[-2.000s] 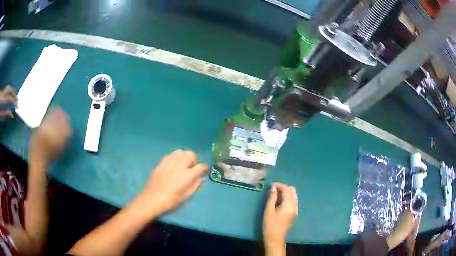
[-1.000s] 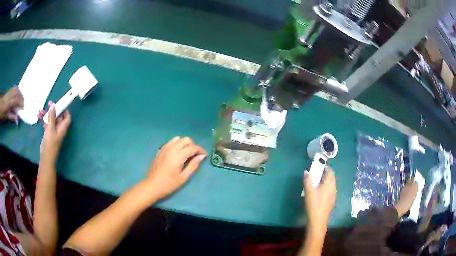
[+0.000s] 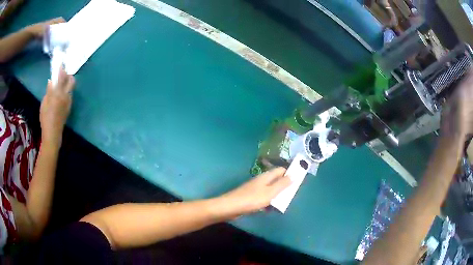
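Note:
A white appliance housing (image 3: pixel 293 181) is at the hand press, its round barrel with a dark inside against the white piece of the fixture under the press head. My left hand (image 3: pixel 262 190) holds the housing by its flat handle. The hand press (image 3: pixel 363 111) has a green column and dark head, with a silver disc and spring. My right hand (image 3: pixel 461 106) is raised at the right edge, blurred, by the upper end of the press; its fingers and the lever cannot be made out clearly.
At left, a neighbouring worker's hands (image 3: pixel 58 98) hold another white housing (image 3: pixel 58 44) beside a flat white stack (image 3: pixel 98 28). A shiny plastic sheet (image 3: pixel 381 217) lies at right, partly behind my right forearm. A pale edge rail (image 3: pixel 238 47) borders the bench.
My left hand has moved right and now holds the housing my right hand held, at the press. My right hand has risen to the upper right. The view has tilted; the neighbour's housing moved.

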